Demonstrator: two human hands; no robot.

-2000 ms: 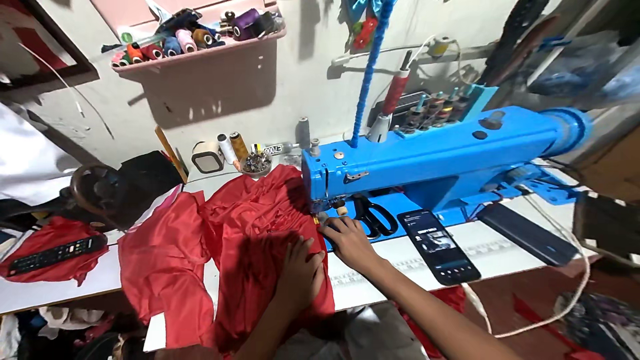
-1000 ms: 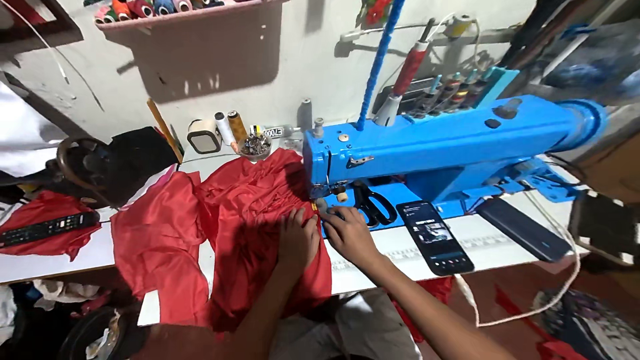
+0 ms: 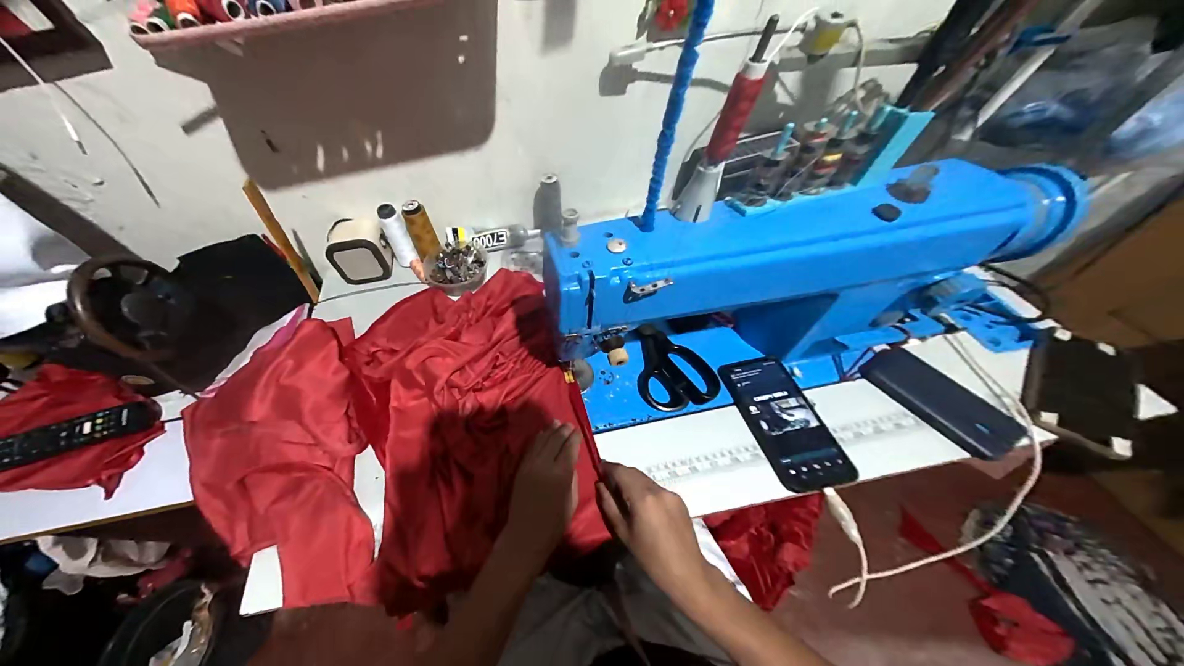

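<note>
Gathered red fabric (image 3: 444, 416) lies on the white table, its right edge running under the needle area of a blue sewing machine (image 3: 786, 250). My left hand (image 3: 546, 476) rests flat on the fabric near that edge. Below the presser foot (image 3: 570, 372), at the table's front, my right hand (image 3: 643, 504) pinches the fabric's edge between thumb and fingers. Black-handled scissors (image 3: 677, 372) lie on the machine bed, right of the needle. Another red fabric piece (image 3: 277, 453) is spread to the left.
A smartphone (image 3: 786, 425) with a cable and a dark power bank (image 3: 943, 402) lie right of the scissors. Behind the fabric stand thread spools (image 3: 421, 229) and a small bowl of metal bits (image 3: 455, 266). A remote control (image 3: 79, 433) lies far left. A pink shelf (image 3: 277, 23) hangs above.
My right hand has moved from beside the presser foot down toward the table's front edge, where it now grips the fabric's edge. My left hand remains on the fabric.
</note>
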